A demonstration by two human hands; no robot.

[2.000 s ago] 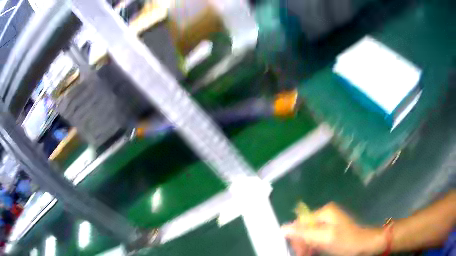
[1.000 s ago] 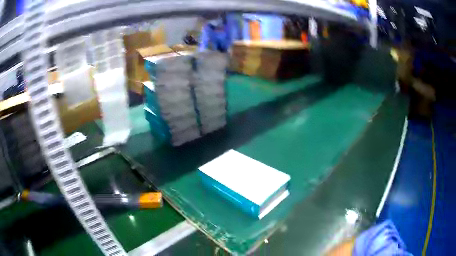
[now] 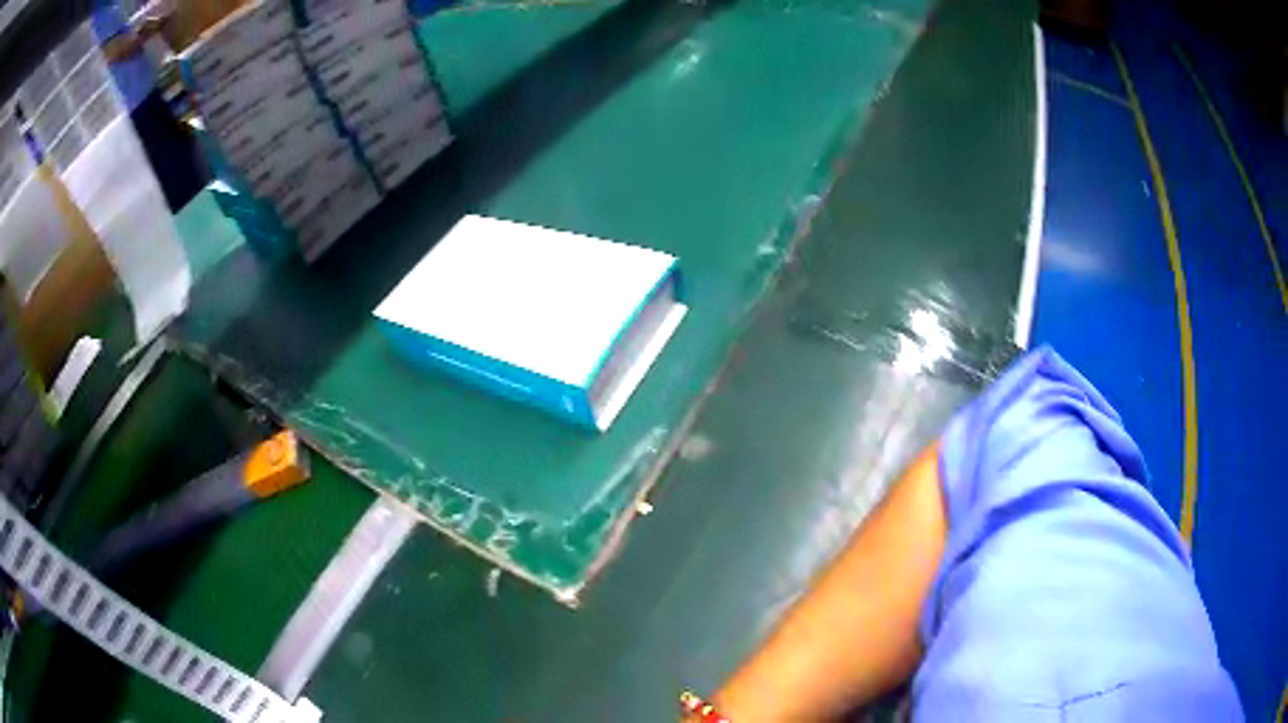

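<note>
A product box (image 3: 530,304) with a white top and teal-blue sides lies flat near the front corner of the worn green mat (image 3: 565,523). The label strip (image 3: 127,622), white with black barcodes, hangs at the lower left. A bare forearm with a red bracelet and blue sleeve comes in at the lower right; its hand is cut off by the bottom edge. My left hand is not in view. No hand touches the box.
Stacked boxes (image 3: 318,120) stand at the back left of the mat. A dark tube with an orange end (image 3: 276,463) lies across the belt at left. White label sheets (image 3: 127,226) hang at the far left. Blue floor with yellow lines is at right.
The view has swung to the right and down. The box now shows further left and higher. The hand seen near the strip two seconds ago is out of the picture; more of the sleeve shows.
</note>
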